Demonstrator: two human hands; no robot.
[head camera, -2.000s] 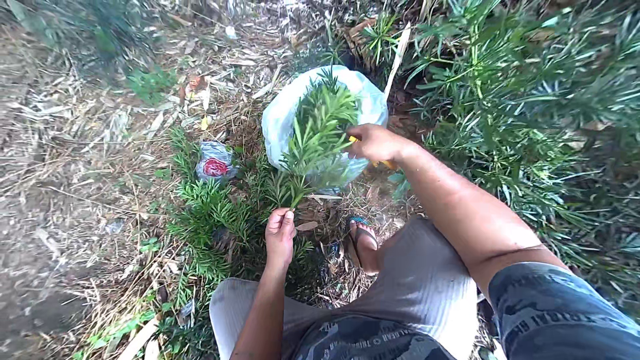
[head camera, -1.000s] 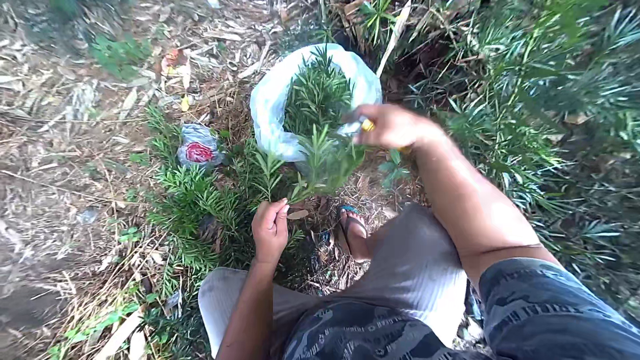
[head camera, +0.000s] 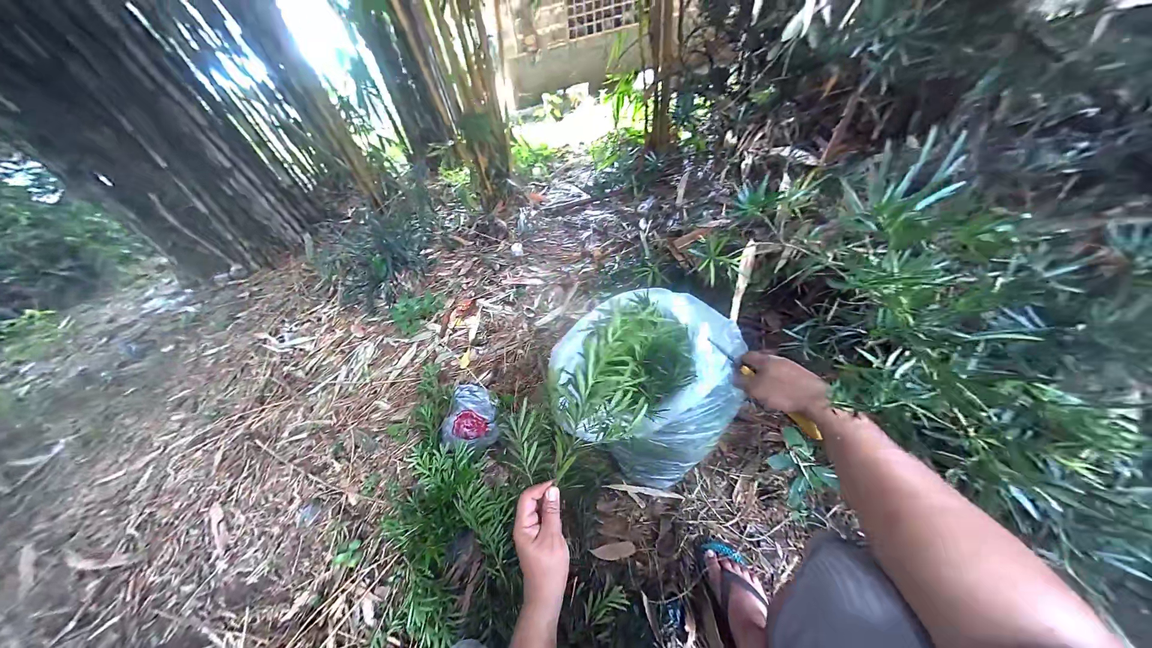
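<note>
My left hand (head camera: 542, 535) pinches the stem end of a leafy green sprig (head camera: 565, 450), just below the near left side of a translucent plastic bag (head camera: 670, 459). The bag stands open, and leafy cuttings (head camera: 643, 351) fill its mouth. At the bag's right rim my right hand (head camera: 783, 385) is closed on a yellow-handled cutting tool; its yellow handle (head camera: 805, 426) shows below the hand, and a thin dark blade points up and left over the bag. The exact kind of tool is not clear.
A small grey plastic bag with something red (head camera: 470, 425) lies left of the large bag. Cut greenery (head camera: 441, 522) is heaped near my left hand. Leafy shrubs (head camera: 972, 297) stand on the right, bamboo stems (head camera: 450, 99) at the back. My sandalled foot (head camera: 742, 594) is below the bag.
My right hand has moved from over the near part of the bag to its right rim. The left hand keeps its pinch near the greenery. The view has tilted up, showing bamboo and a wall.
</note>
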